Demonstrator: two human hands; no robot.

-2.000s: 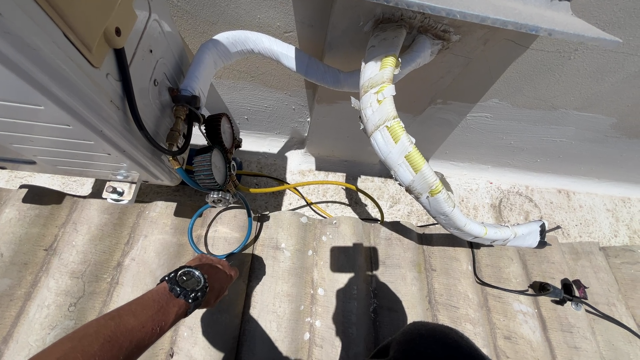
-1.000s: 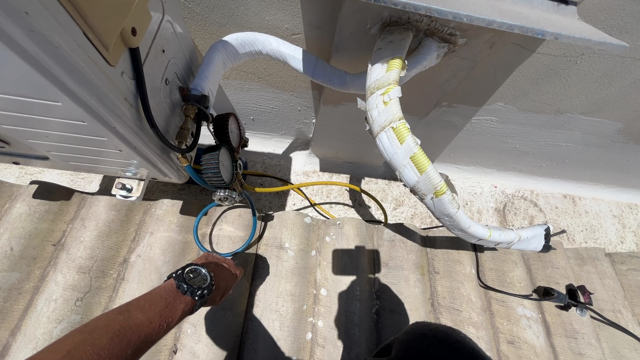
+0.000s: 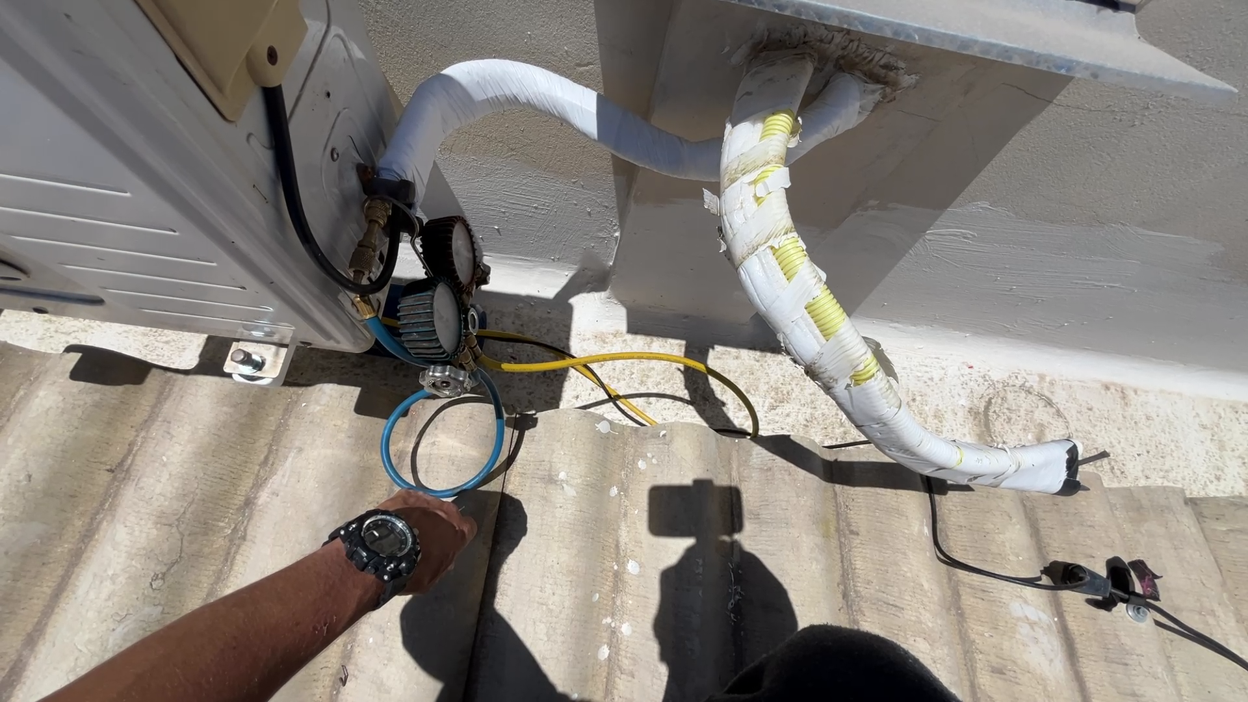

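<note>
My left hand (image 3: 436, 536), with a black digital watch on its wrist, is at the lower edge of a blue hose loop (image 3: 388, 450). Its fingers are turned away, so whether they grip the hose cannot be told. Above it stands a manifold gauge set, with a ribbed gauge (image 3: 431, 320), a darker gauge (image 3: 450, 252) and a metal valve knob (image 3: 448, 380). The blue hose runs up to a brass fitting beside the brass service valve (image 3: 369, 239) on the outdoor air-conditioner unit (image 3: 127, 195). A yellow hose (image 3: 624, 358) curves right from the gauges. My right hand is not in view.
A white-wrapped pipe (image 3: 556, 102) joins the unit to the wall. A torn, wrapped pipe with yellow corrugated conduit (image 3: 824, 310) hangs down to the corrugated roof (image 3: 575, 546). A black cable with a connector (image 3: 1092, 582) lies at the right. A metal ledge (image 3: 994, 44) juts out above.
</note>
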